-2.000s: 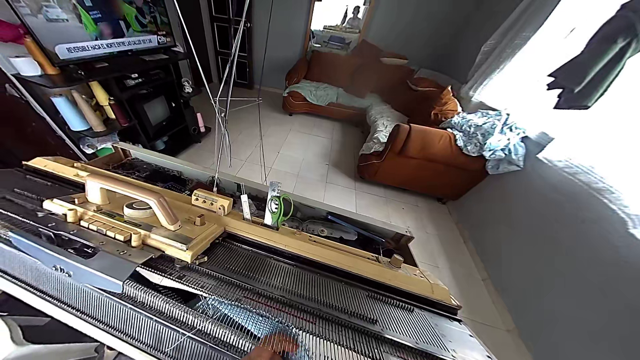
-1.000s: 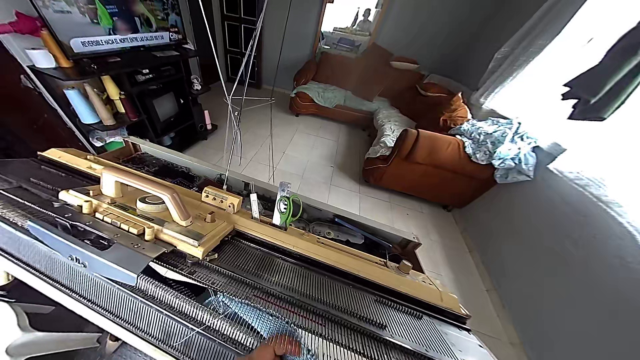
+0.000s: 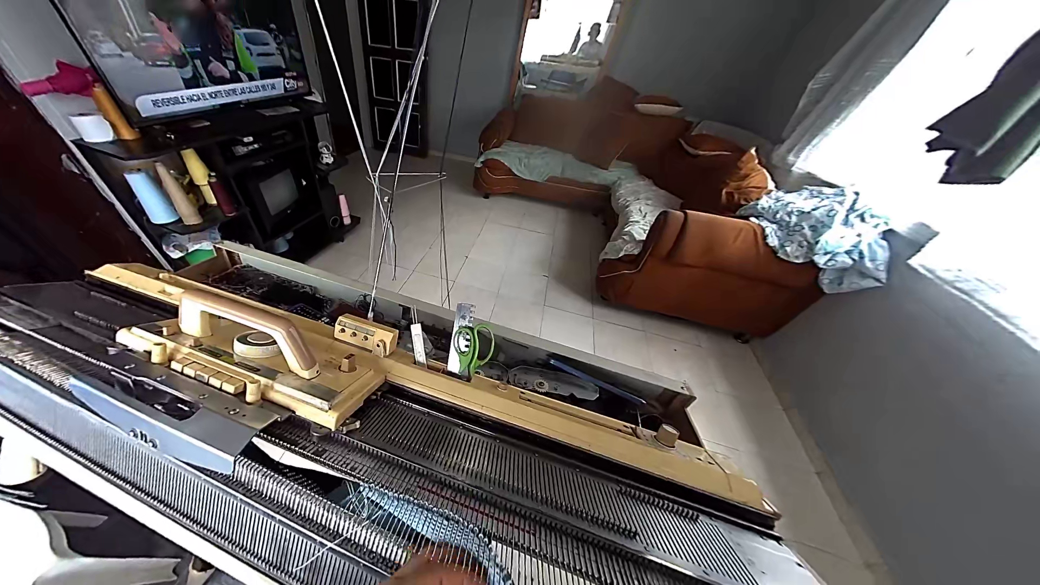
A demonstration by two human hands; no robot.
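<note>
One of my hands [image 3: 439, 567] shows at the bottom edge, at the blue knitted fabric [image 3: 422, 520] between the needle beds [image 3: 520, 487] of a knitting machine; which hand it is and whether it grips the fabric I cannot tell. Thin strands cross over the fingers. The beige carriage [image 3: 252, 349] with its curved handle rests on the left part of the beds, away from the hand. Green-handled scissors [image 3: 474, 349] stand behind the beds beside a clear ruler [image 3: 461, 325]. My other hand is out of the frame.
Yarn strands rise from a beige yarn guide [image 3: 366, 333]. An open case [image 3: 569, 345] holding tools lies behind the machine. Farther off are a black shelf [image 3: 236, 134] with yarn cones, a television [image 3: 203, 49] and an orange sofa [image 3: 715, 260]. A white chair [image 3: 65, 544] is at lower left.
The hand stays by the blue fabric at the bottom edge. The carriage rests in the same place on the beds.
</note>
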